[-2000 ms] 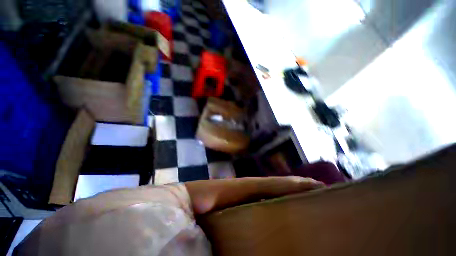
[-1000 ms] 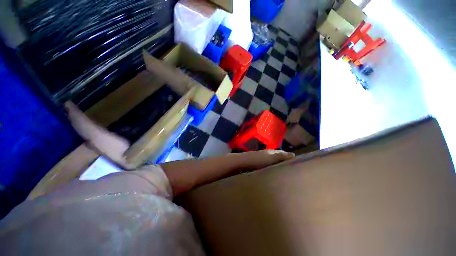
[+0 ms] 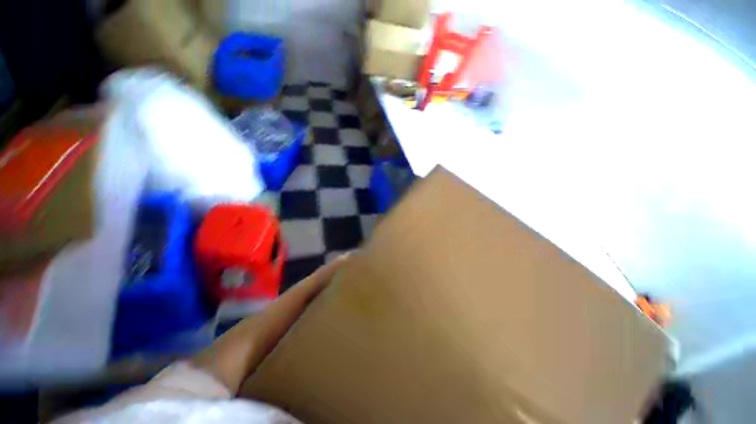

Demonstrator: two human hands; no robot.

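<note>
A large brown carton fills the lower middle and right, tilted, with its plain face towards me. My left forearm, in a pale sleeve, runs up along the carton's left side. My left hand lies against its far left edge and holds it; the fingers are blurred and partly hidden by the carton. My right hand is out of the picture.
A white table runs behind the carton, with an upturned red stool and small cartons at its far end. A red stool, blue bins and checkered floor are left. An orange item is right.
The view has swung and moved forward along the table with the carton still in front of me. The far table end is nearer. More of the carton's face shows, and it is tilted differently.
</note>
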